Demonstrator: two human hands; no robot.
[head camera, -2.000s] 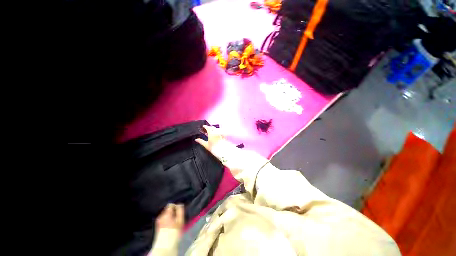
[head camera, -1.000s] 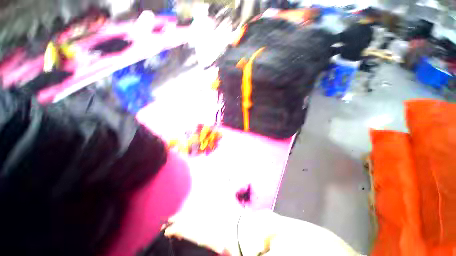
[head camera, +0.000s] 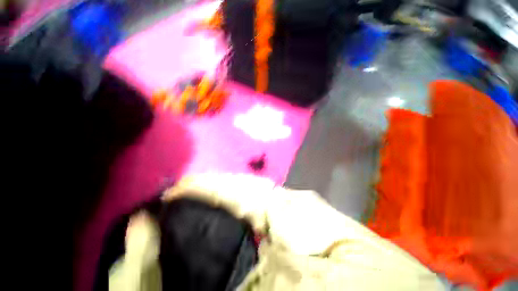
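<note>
A black backpack (head camera: 199, 241) lies at the bottom of the view, between my two arms. My right hand (head camera: 184, 185) is at its upper edge, at the end of a cream sleeve; the fingers are blurred and their grip cannot be told. My left hand (head camera: 142, 227) is at the lower left, over the bag's dark left part. It is blurred, and whether it grips the fabric cannot be told.
A large black mass (head camera: 51, 159) fills the left. On the pink table (head camera: 218, 145) are a white label pile (head camera: 262, 122), a small dark heap (head camera: 257, 163), an orange and grey pile (head camera: 193, 98) and an orange-banded black bundle (head camera: 301, 51). Orange covered shapes (head camera: 448, 170) stand right.
The view has swung up and back down, ending further right than at first. The backpack and both hands show lower and further left than two seconds ago; my left hand has come back into view.
</note>
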